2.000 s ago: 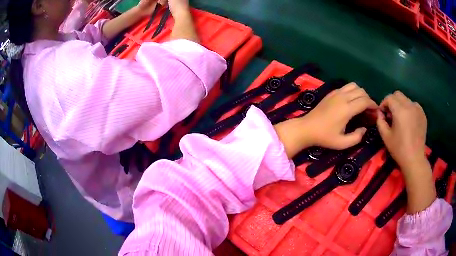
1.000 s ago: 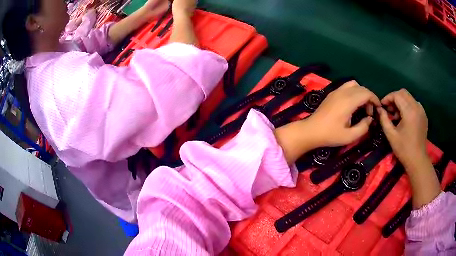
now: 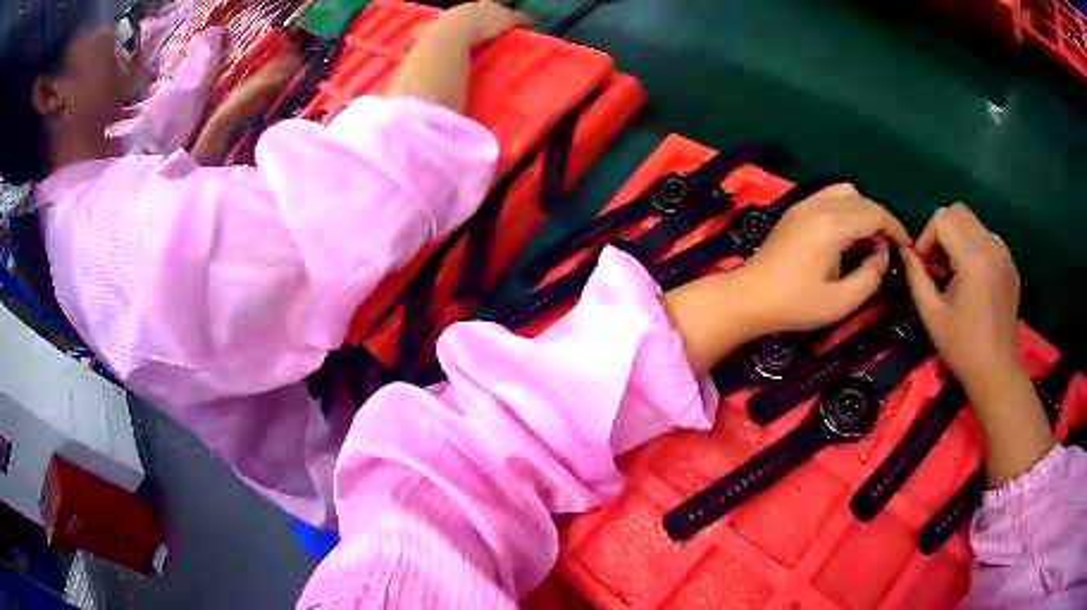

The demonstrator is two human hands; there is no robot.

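Note:
Several black smartwatches lie face down on the red compartment tray, their round case backs showing, one smartwatch at the near side. My left hand and my right hand meet over the tray's far right part. Thumbs and fingers are pinched together at the fingertips, above a watch with a dark strap. What the fingertips hold is too small and hidden to tell. Part of that watch is hidden under my hands.
A neighbouring person in a pink striped smock sits at left, with an arm over stacked red trays with hanging black straps. A dark green surface lies behind. Another red tray is at the top right. A red box is on the floor.
My hands stay pinched together over the same spot, with small finger movements. The neighbour's hand has moved along the far edge of their tray, and their tray shows more.

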